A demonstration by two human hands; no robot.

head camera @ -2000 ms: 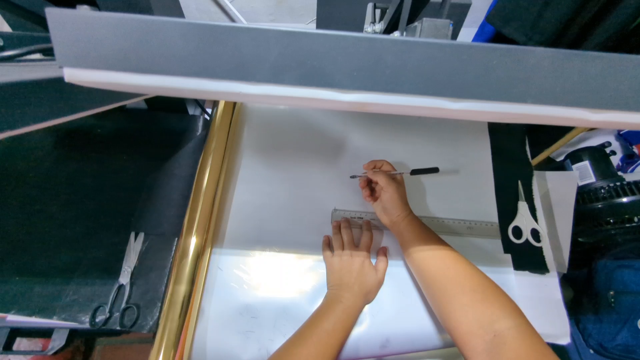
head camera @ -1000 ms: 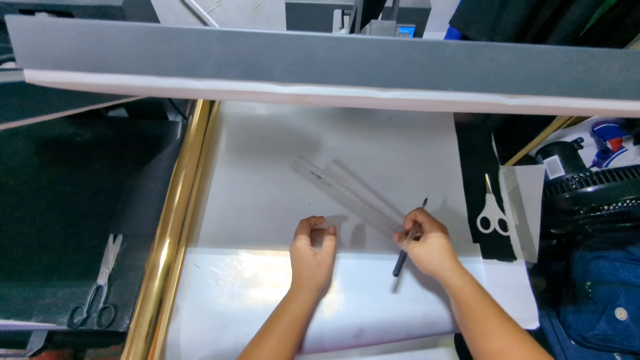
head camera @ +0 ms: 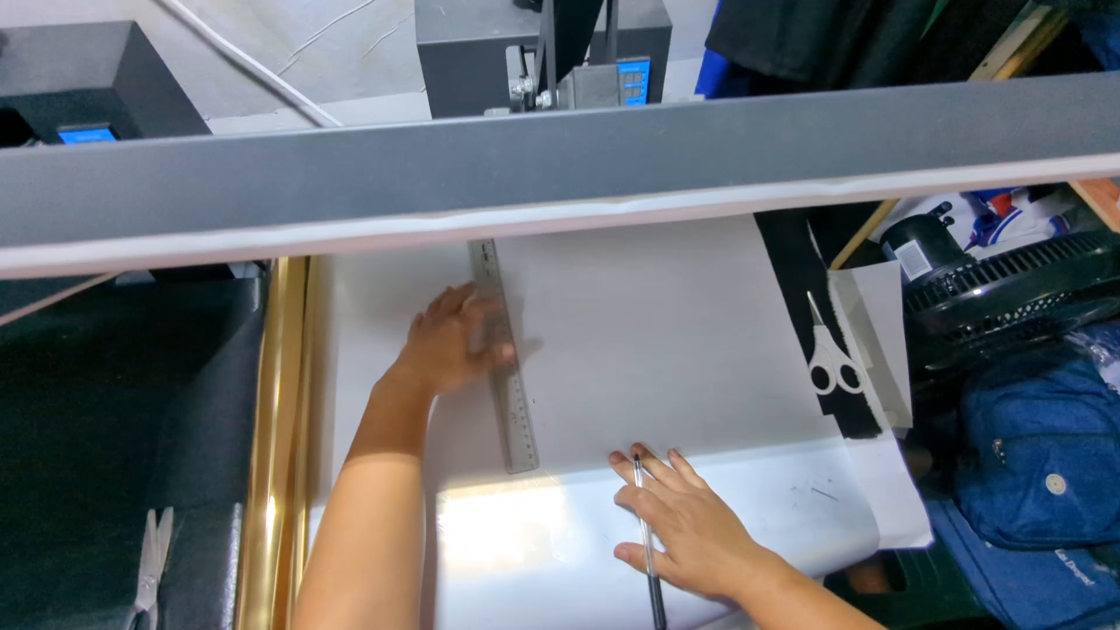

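Observation:
A clear plastic ruler (head camera: 518,411) lies nearly upright in the view on a large white sheet (head camera: 647,332). My left hand (head camera: 459,337), partly blurred, rests on the ruler's upper half, fingers spread. Lower right, my right hand (head camera: 678,516) is palm down near the fold of the glossy sheet (head camera: 779,516), with a clear-barrelled pen (head camera: 647,542) held between its fingers. White-handled scissors (head camera: 831,359) lie on a black strip at the right. Metal scissors (head camera: 151,560) lie on the dark surface at the lower left.
A grey bar (head camera: 560,162) with a pale lower edge crosses above the sheet. A gold roll (head camera: 276,437) borders the sheet's left side. At the right are a black fan (head camera: 1006,289) and a blue denim bag (head camera: 1041,455). Grey machines (head camera: 542,52) stand behind the bar.
The ruler has turned from lying across the sheet to nearly upright in the view. One second ago my right hand held it with the pen; now my left hand is on it.

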